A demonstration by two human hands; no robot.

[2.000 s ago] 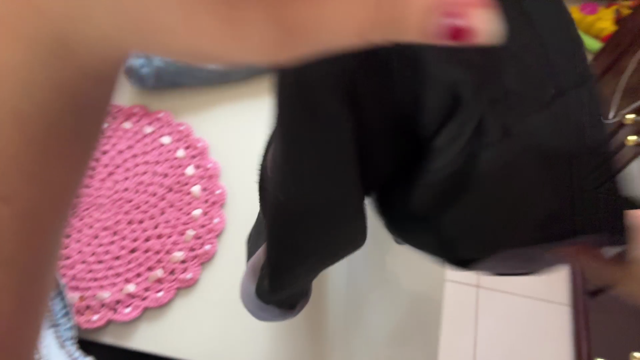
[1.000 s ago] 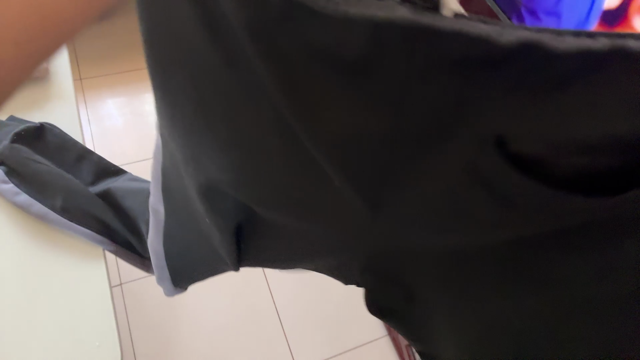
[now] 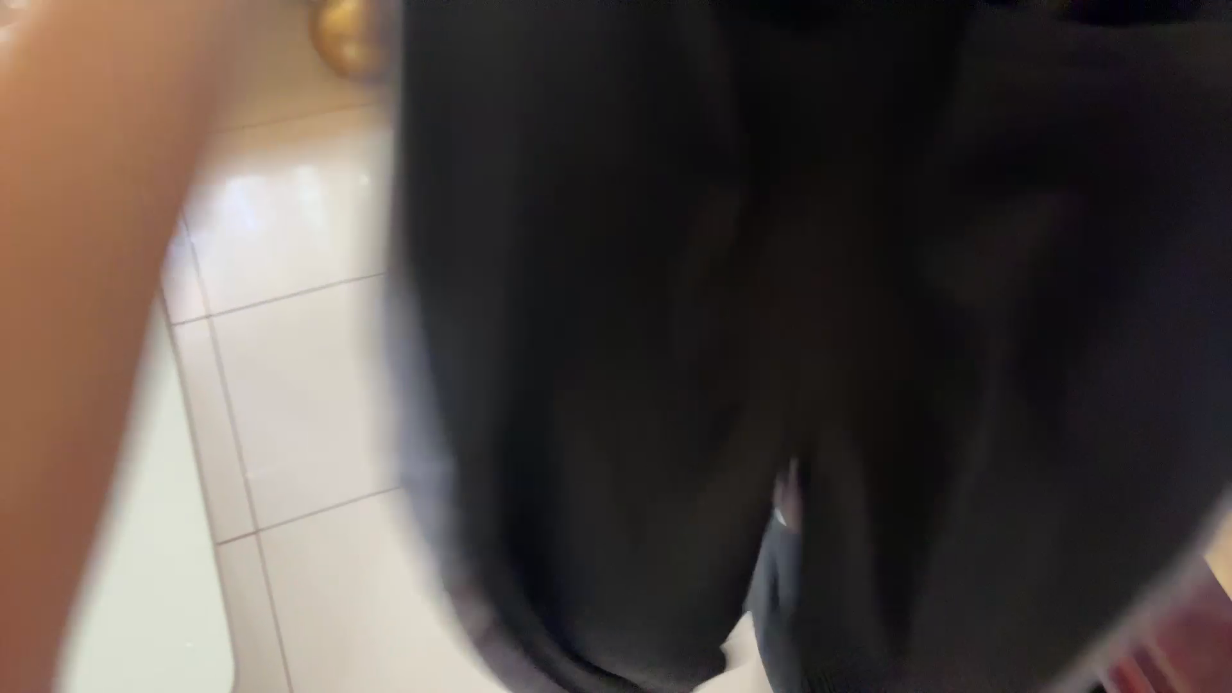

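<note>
Black trousers (image 3: pixel 674 337) with a paler stripe along the side fill the middle and right of the head view, very close and blurred. Two legs hang down, with a narrow gap between them low in the frame. A bare forearm of mine runs up the left edge; its hand lies beyond the top of the picture. Neither my left hand nor my right hand shows, so what they grip is hidden.
A pale table top (image 3: pixel 144 539) with a rounded corner lies at lower left. Beside it is a light tiled floor (image 3: pixel 308 385). A blurred golden round object (image 3: pixel 348 37) is at upper left, and something dark red (image 3: pixel 1179 640) at lower right.
The black trousers, bunched and sideways two seconds ago, now hang with both legs downward. The leg that lay over the table a second ago is off it. The view has shifted from the pink mat.
</note>
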